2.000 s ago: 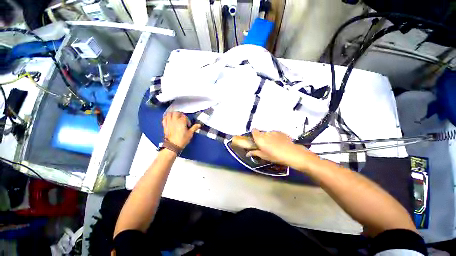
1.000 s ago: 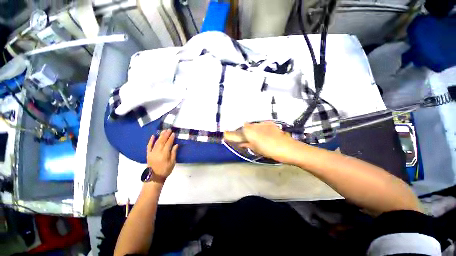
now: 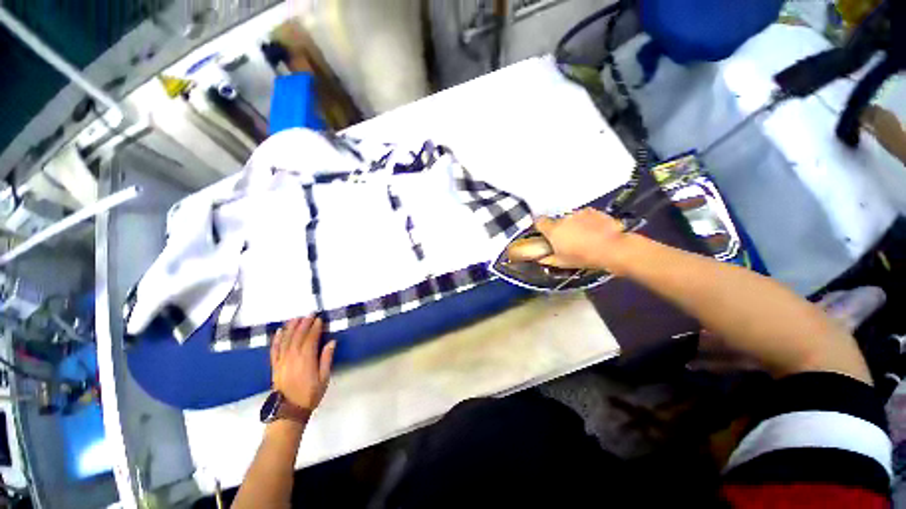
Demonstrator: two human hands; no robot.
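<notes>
The checked garment (image 3: 358, 244) lies white inner side up on the navy padded board (image 3: 179, 373), its black-and-white checked band along the near edge. My left hand (image 3: 300, 363) rests flat on the band's near edge, fingers slightly apart, gripping nothing visible. My right hand (image 3: 581, 241) is closed on the tan handle of the steam iron (image 3: 546, 276). The iron's pointed tip faces left at the garment's right end, over the board's right part and the dark pad (image 3: 646, 323). The iron's underside is hidden.
A white-covered table (image 3: 397, 403) lies under the board. A blue upright block (image 3: 294, 102) stands behind. A yellow-and-blue item with a metal plate (image 3: 707, 219) lies right of the pad. Another person's hand (image 3: 884, 129) shows at the right edge. A grey frame (image 3: 114, 328) is on the left.
The view has turned and shifted right. The iron in my right hand has moved right along the checked band to the garment's end. My left hand stays at the band's near edge.
</notes>
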